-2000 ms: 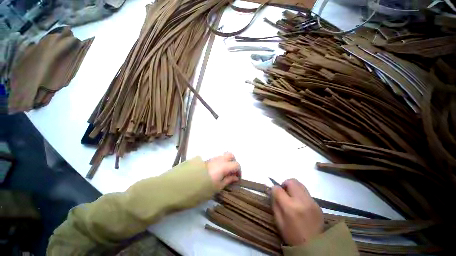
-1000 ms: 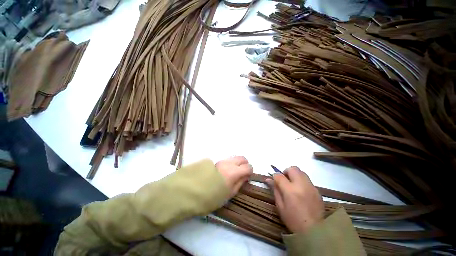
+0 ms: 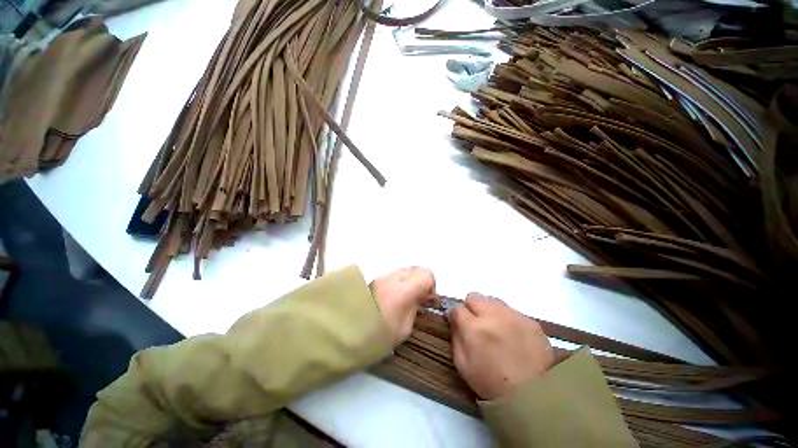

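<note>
My left hand pinches the end of a brown strap that runs right past my right hand. My right hand is closed beside it, close to the left fingertips, holding a small pointed tool; only a small bit of the tool shows between the hands. The near strap bundle lies under both hands, with its ends to the left, and continues right past my right sleeve.
The large strap heap fills the right of the white table. A fanned strap bundle lies at upper left over a dark flat object. Leather pieces lie at the far left edge. A small greyish scrap lies beyond the heap's ends.
My right hand has moved left to meet my left hand, and the tool tip, visible before, is now mostly hidden between them. The view has shifted slightly.
</note>
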